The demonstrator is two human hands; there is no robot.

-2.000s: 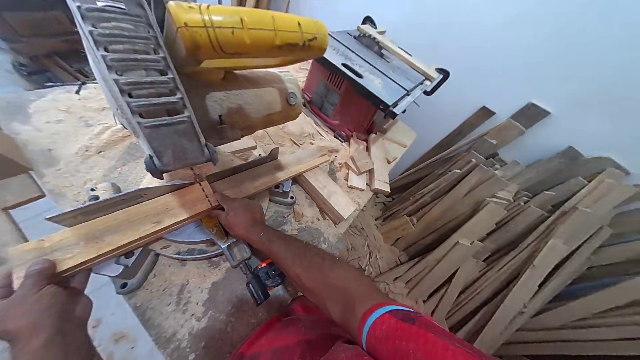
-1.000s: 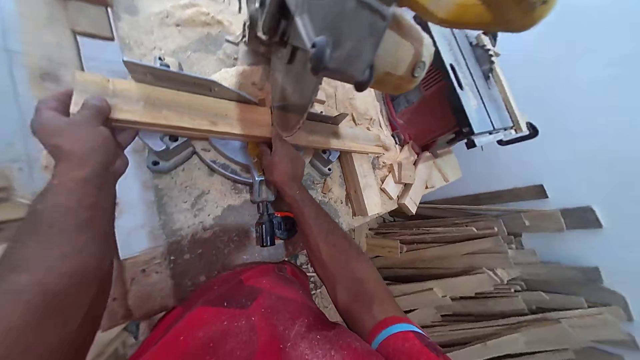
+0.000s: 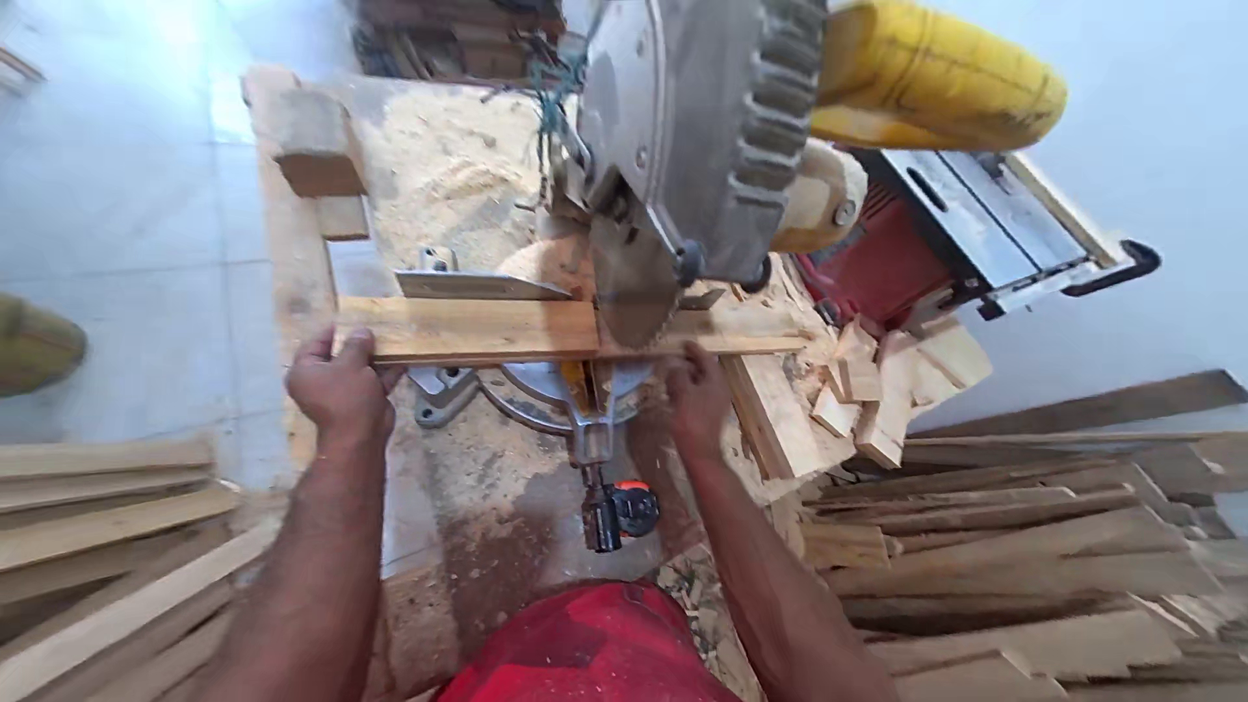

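Note:
A wooden board (image 3: 468, 329) lies across the miter saw's base (image 3: 526, 395), along its metal fence (image 3: 478, 285). My left hand (image 3: 343, 385) grips the board's left end, thumb on top. My right hand (image 3: 697, 395) is at the board's near edge, just right of the blade; its fingertips are partly blurred, so its hold is unclear. The round saw blade (image 3: 634, 283) is right over the board, below the grey blade guard (image 3: 712, 127); whether it touches the wood cannot be told. The saw's yellow handle (image 3: 936, 73) stands at upper right.
A red table saw (image 3: 897, 244) stands at the right, with wood offcuts (image 3: 887, 390) before it. Long wooden strips are piled at lower right (image 3: 1014, 556) and lower left (image 3: 107, 507). A black and orange tool (image 3: 624, 509) lies below the saw base. Sawdust (image 3: 448, 175) covers the bench behind.
My right hand, earlier by the board under the blade, has shifted right along its near edge. My left hand still holds the left end. The view has turned.

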